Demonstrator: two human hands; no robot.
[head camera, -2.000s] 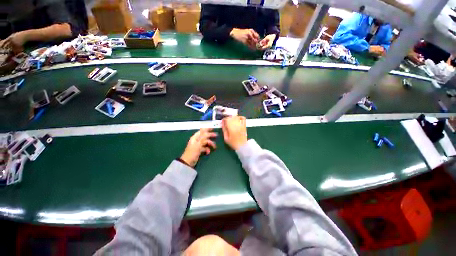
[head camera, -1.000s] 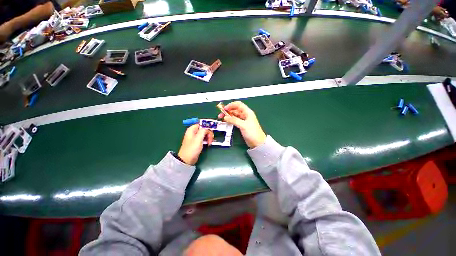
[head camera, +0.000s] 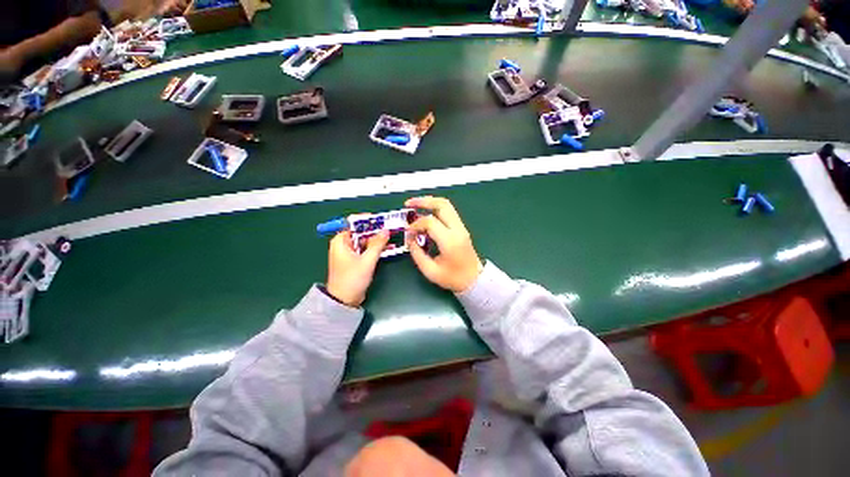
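Observation:
A white housing (head camera: 384, 222) with a window opening and dark parts along its top is held over the green bench. A blue battery (head camera: 331, 225) sticks out at its left end. My left hand (head camera: 352, 268) grips the housing's left side. My right hand (head camera: 445, 247) is on its right end, thumb and fingers around the edge. The fingers partly cover the window and the right end. Whether a small part is between the right fingertips cannot be told.
A pale rail (head camera: 280, 194) separates the bench from the belt, which carries several housings with blue batteries. A housing pile (head camera: 26, 270) lies at left. Loose batteries (head camera: 751, 199) lie at right. A grey post (head camera: 713, 79) slants up at right. A red stool (head camera: 792, 349) stands below right.
The housing has come from the rail to over the bench. The right hand, which held a small brownish part above the housing, is now on its right end. The belt units have shifted in view.

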